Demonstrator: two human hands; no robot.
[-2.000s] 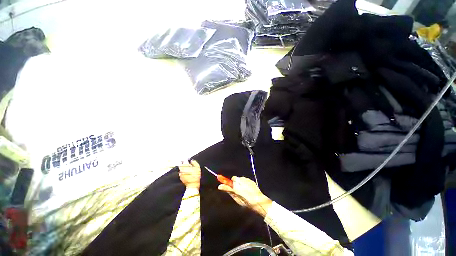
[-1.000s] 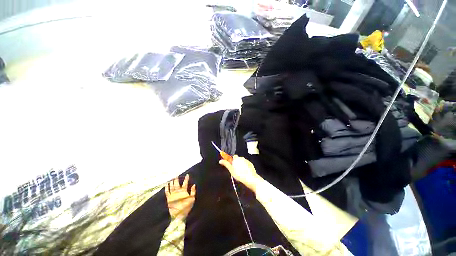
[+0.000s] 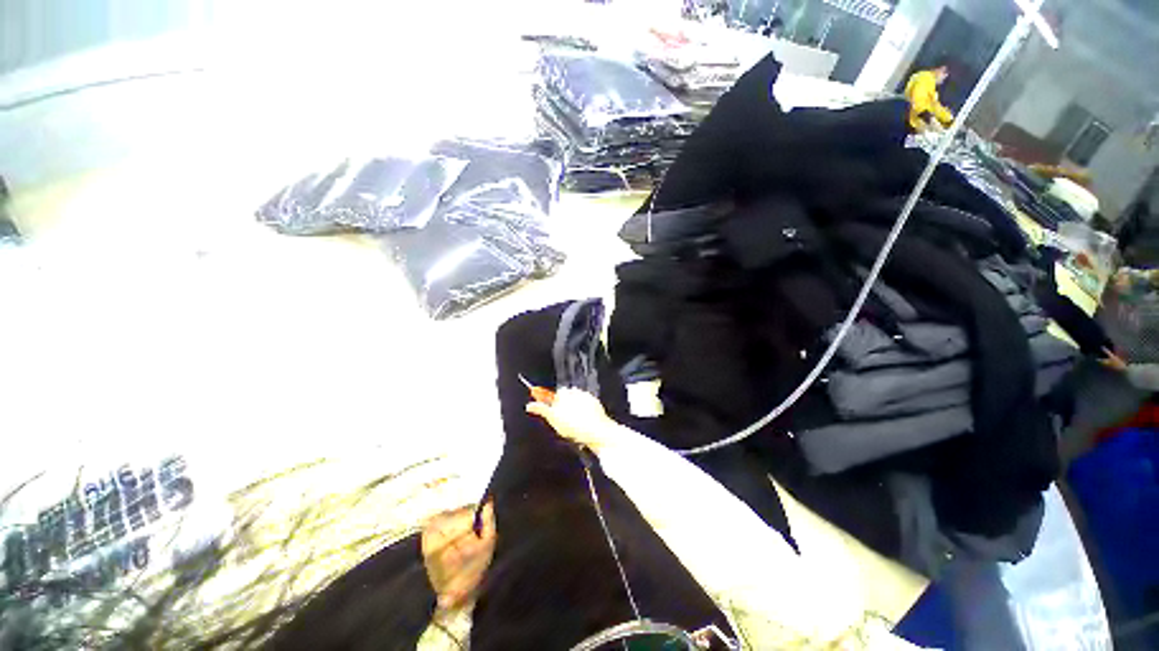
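Note:
A black hooded jacket lies flat in front of me, its hood at the far end with a grey lining strip. A thin pale zipper line runs down its front. My right hand is over the hood's base, shut on small snips with an orange-red handle; their thin silver tip points to the far left. My left hand is at the jacket's left shoulder, fingers curled on a bit of black cloth. The fingertips are partly blurred.
A large heap of black and grey jackets lies at right. Clear-plastic packets and a packet stack lie beyond. A pale hose hangs across the right. A printed white sheet is at left. A person in yellow is far off.
My left hand has gone from spread fingers to curled on the cloth, and sits nearer me. My right hand with the snips has shifted slightly left. Earlier, the view also swung to the right.

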